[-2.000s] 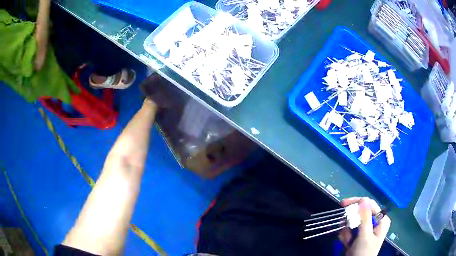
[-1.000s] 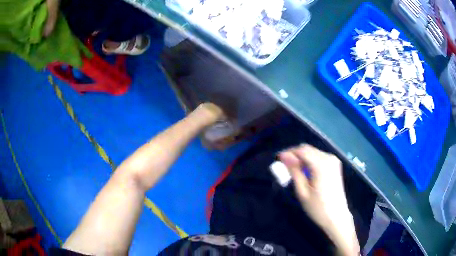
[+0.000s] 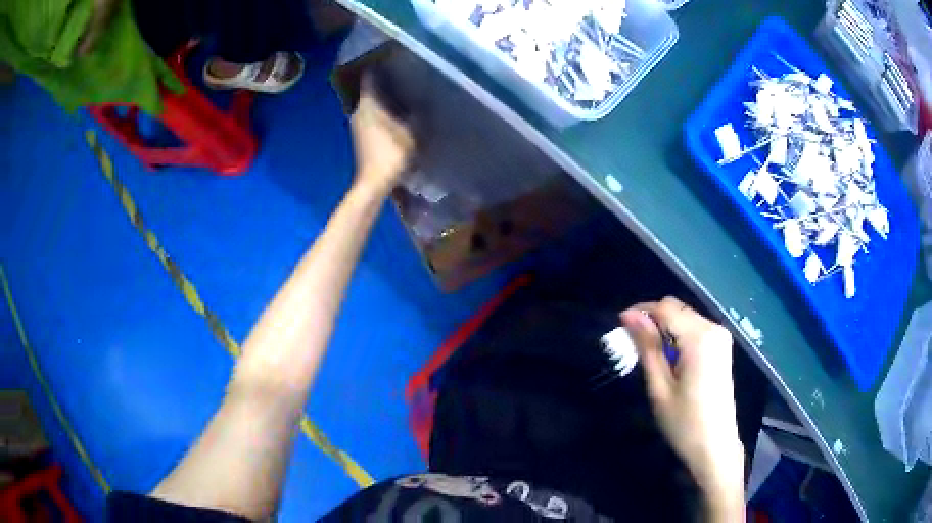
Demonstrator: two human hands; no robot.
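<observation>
My left hand reaches below the bench edge over an open cardboard box with clear plastic in it. Its fingers are in shadow, and I cannot tell whether they hold anything. My right hand is above my dark lap, closed on a small bunch of rods with white flag labels. The rods are thin and blurred. A bit of a blue-handled tool shows between the fingers of the same hand. A blue tray on the bench holds a loose heap of labelled rods.
A clear tub of labelled rods stands near the bench edge. More tubs stand at the right, one with stacked rods. A red stool and another person's sandalled foot are at the upper left.
My right hand has moved from beside the bench edge to above my lap with the bunch. My left hand dipped lower over the box, then moved back up and left. The view has shifted.
</observation>
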